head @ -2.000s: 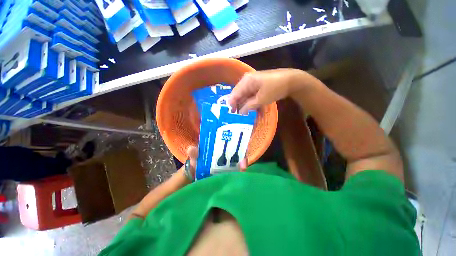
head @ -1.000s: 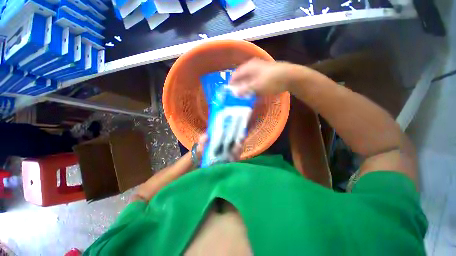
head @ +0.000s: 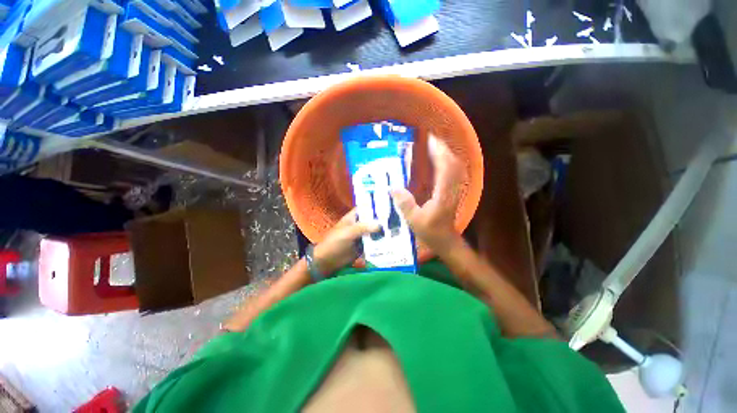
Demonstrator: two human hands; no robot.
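Note:
Blue-and-white cartons [head: 380,181], seemingly more than one overlapping, are held upright over the round orange plastic basket [head: 299,173]. The front one shows two dark long-handled items. My left hand [head: 338,242] grips the lower left side of the cartons. My right hand [head: 436,193] is at their right side, thumb against the front carton's edge, its other fingers raised, apart and slightly blurred. The cartons hide part of the basket's inside.
Stacked cartons [head: 105,73] stand at the table's left, with loose cartons [head: 412,18] at its near edge. White scraps lie on the dark tabletop [head: 477,32]. A cardboard box [head: 190,258] and red stool [head: 89,274] are on the floor left; a white stand [head: 598,310] is right.
My right hand has moved down from the cartons' top to their right side, and its fingers have spread. My left hand still holds the cartons. The view has shifted, showing more at the right.

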